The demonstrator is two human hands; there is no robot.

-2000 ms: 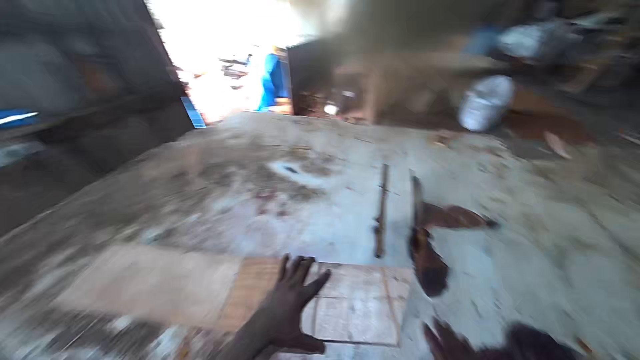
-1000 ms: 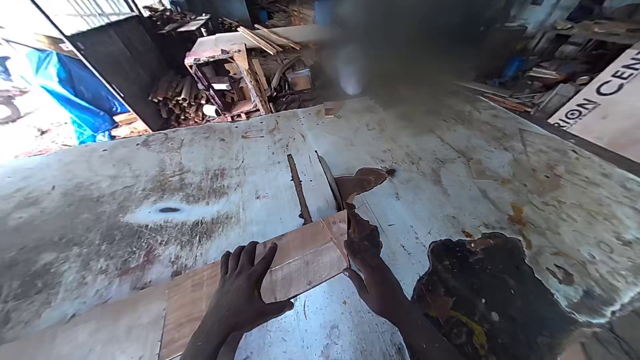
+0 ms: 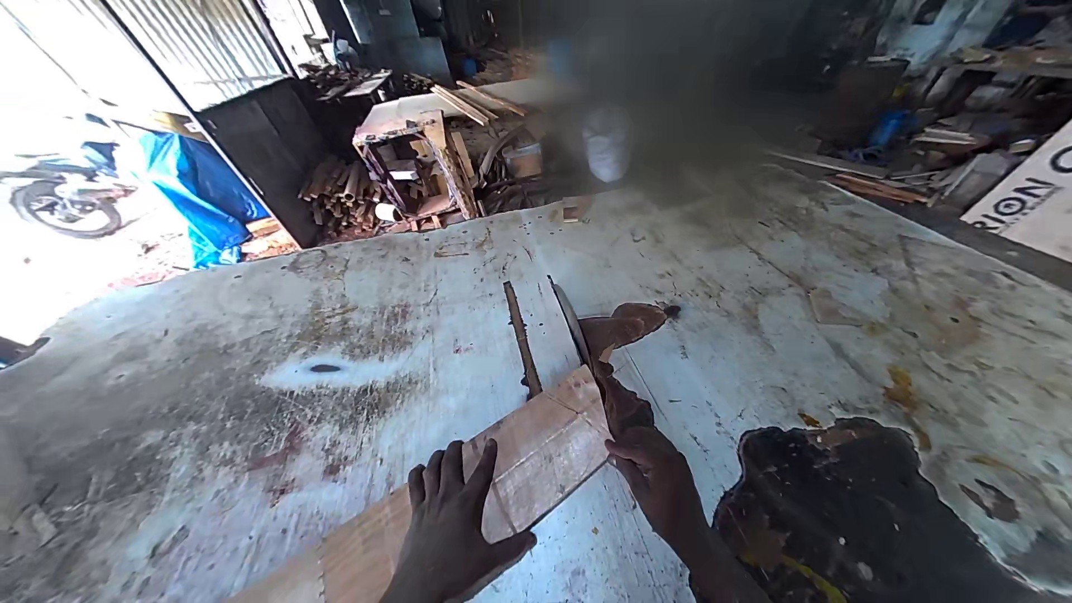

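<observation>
A long, thin wooden board (image 3: 540,448) lies diagonally on a worn, pale worktable (image 3: 435,360). My left hand (image 3: 456,519) rests flat on the board with its fingers spread. At the board's right end, my right hand (image 3: 657,473) pinches the edge between thumb and fingers. A circular saw blade (image 3: 569,318) sticks up through the tabletop just beyond the board's far corner. Brown, irregular material (image 3: 624,327) lies against the blade's right side and reaches down to my right hand. Left of the blade is a narrow slot (image 3: 521,335) in the table.
A dark, ragged-edged patch (image 3: 837,511) covers the table at the lower right. Beyond the table stand a wooden frame (image 3: 419,159) with stacked wood, a white sack (image 3: 605,146) and a blue tarpaulin (image 3: 197,193). A lettered panel (image 3: 1030,201) leans at the right. A blur hides part of the background.
Two seconds ago the board lay nearly level across the view and my right hand was off it; now it slants and my right hand holds its right end. The view has shifted.
</observation>
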